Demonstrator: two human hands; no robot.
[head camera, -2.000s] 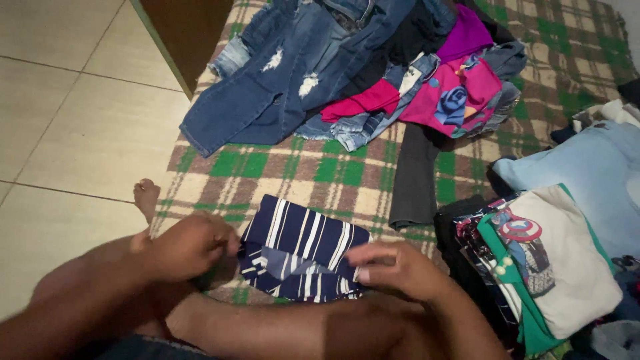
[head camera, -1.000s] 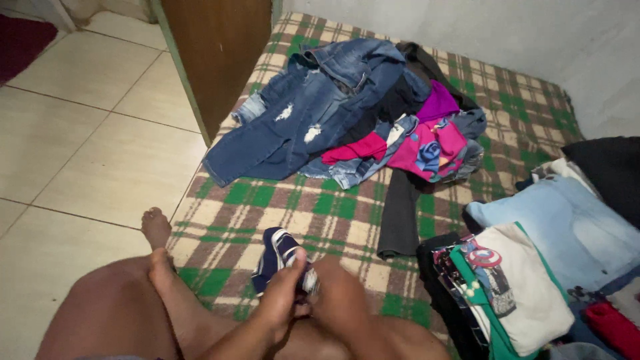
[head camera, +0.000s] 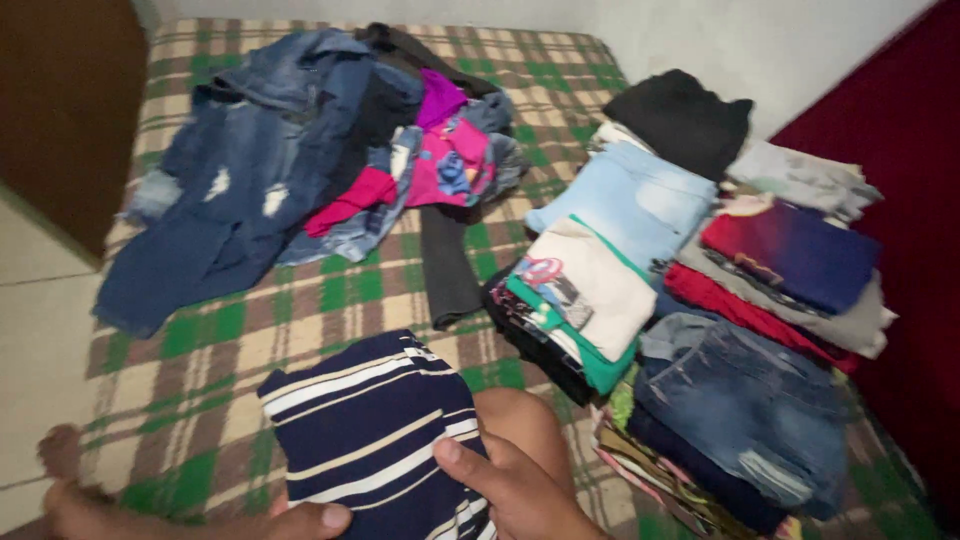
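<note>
A folded navy garment with white and tan stripes (head camera: 367, 442) is held up at the bottom centre, between both hands. My left hand (head camera: 311, 519) grips its lower left edge, with the thumb on top and the fingers hidden beneath. On the right edge, my right hand (head camera: 510, 480) pinches the cloth with its thumb on the front. Past the garment lies a loose heap with dark blue jeans (head camera: 247, 180), a pink printed garment (head camera: 454, 161) and a purple cloth (head camera: 440, 97). A dark trouser leg (head camera: 448, 270) sticks out of that heap.
Folded stacks line the right side: a white printed shirt (head camera: 600, 292), light blue jeans (head camera: 637, 199), a black garment (head camera: 679, 120), a red and navy garment (head camera: 795, 251) and denim shorts (head camera: 742, 405). All rest on a plaid blanket (head camera: 360, 300). A brown wooden panel (head camera: 71, 112) stands left.
The striped garment lay spread near my legs, then was bunched between my hands; now it is a flat folded piece held up. The view has swung right, showing more stacks.
</note>
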